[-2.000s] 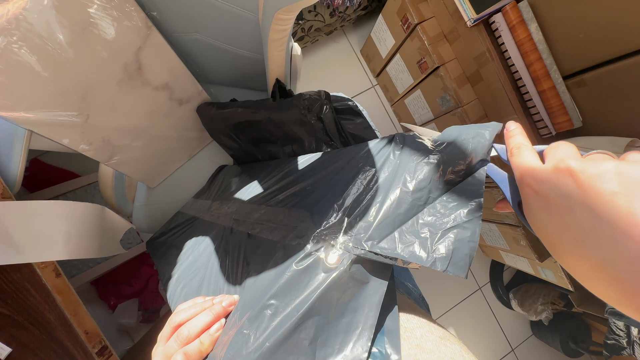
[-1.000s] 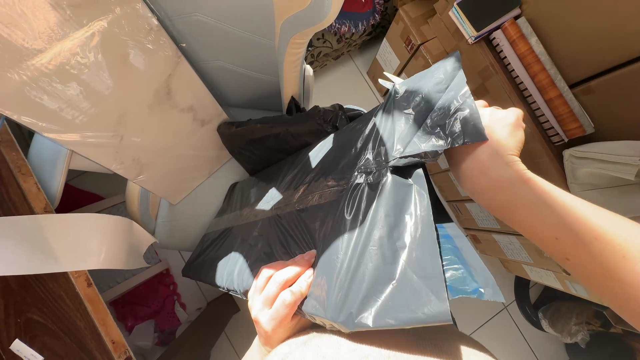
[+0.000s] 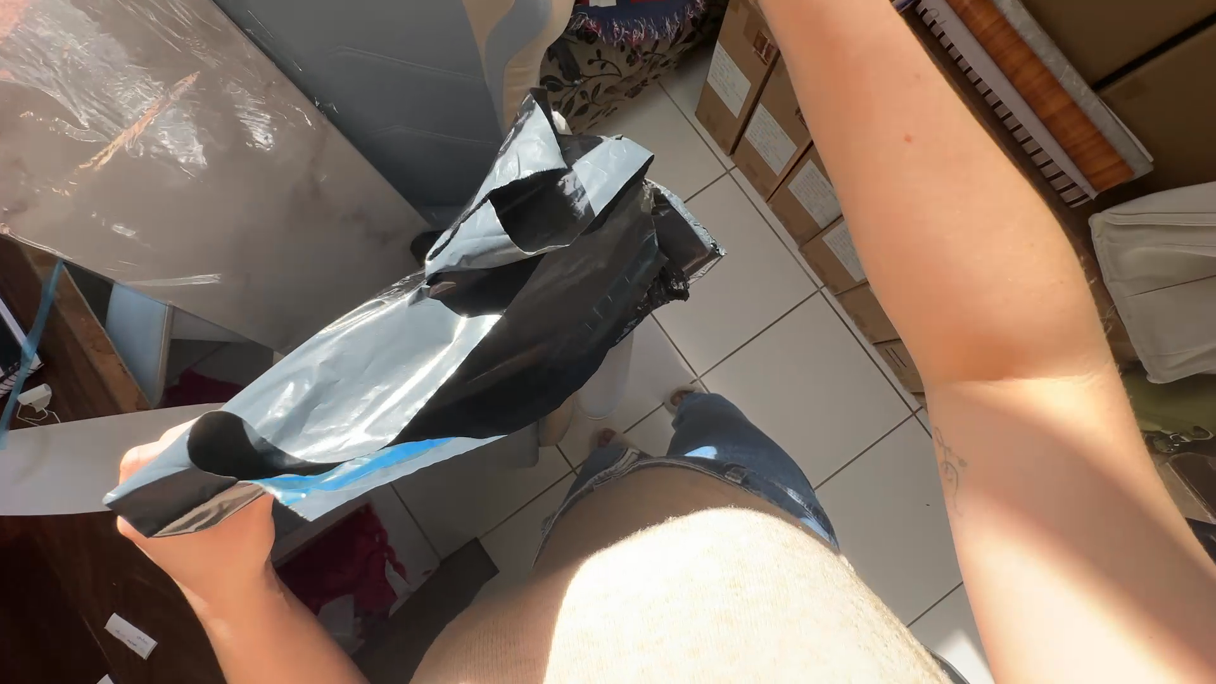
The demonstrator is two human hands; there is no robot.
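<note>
A crumpled grey plastic mailing bag (image 3: 380,351) with a black inside hangs across the middle of the view. At the lower left my left hand (image 3: 209,513) is closed on one end of it, partly covered by the plastic. A blue strip (image 3: 380,465) shows along the bag's lower edge. The far end of the bag is folded and bunched near a padded grey chair (image 3: 399,85). My right forearm reaches up past the top edge at the right, so my right hand is out of the frame.
Cardboard boxes with labels (image 3: 765,138) line the right side, with a spiral-bound notebook (image 3: 997,104) above them. A plastic-wrapped marbled panel (image 3: 237,190) leans at upper left. A wooden table (image 3: 57,570) stands at lower left. White floor tiles (image 3: 807,361) lie below.
My left hand has moved left and now grips an end of the bag, which has bunched and turned. My right hand, at the bag's upper end before, has left the view upward.
</note>
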